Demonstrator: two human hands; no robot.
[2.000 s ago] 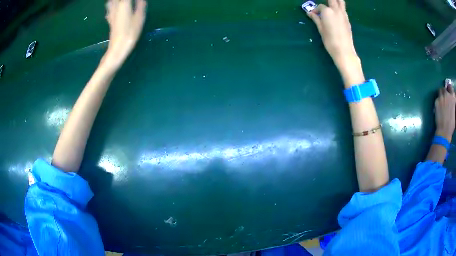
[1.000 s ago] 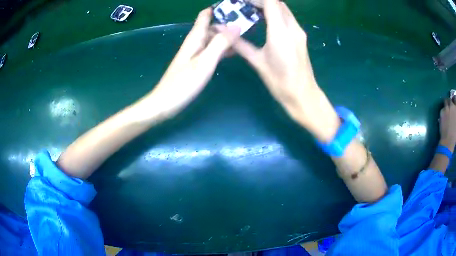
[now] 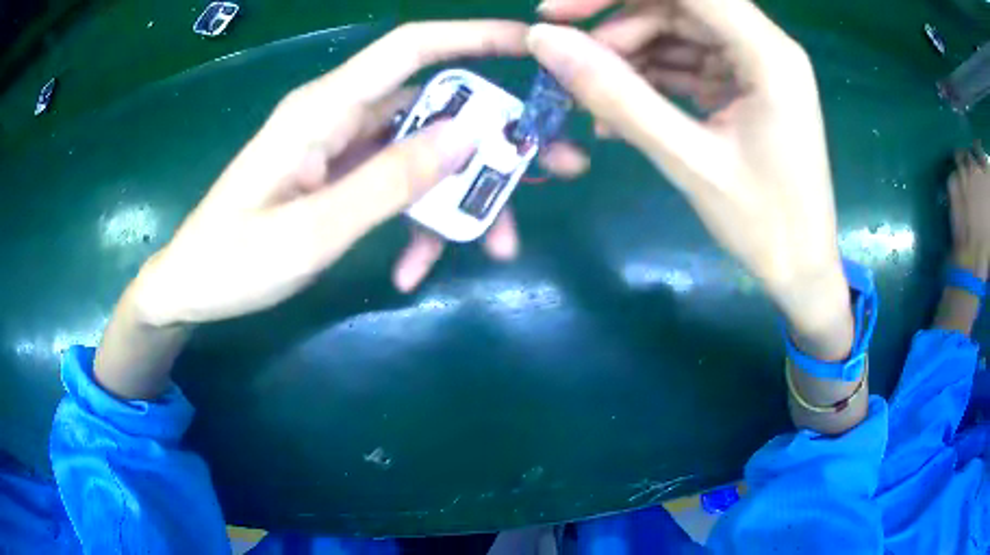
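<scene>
A white housing with rounded corners is held tilted above the green surface, at the upper middle. A dark rectangular opening or component shows near its lower end and another dark part near its upper left. My left hand grips the housing, thumb on its face and fingers beneath. A dark blue-black circuit board stands at the housing's right edge, partly over it. My right hand pinches the board's upper end between thumb and fingers. Whether the board is joined to the housing is unclear.
Part-assembled units lie on the green surface, at the upper left, far left and upper right. A pale metal part is at the right edge. Another person's hand with a blue wrist strap is at right.
The housing has come nearer and down slightly to the left, turned with its white face in view. My right hand has moved right and now holds the dark board up. The unit at upper left has shifted left.
</scene>
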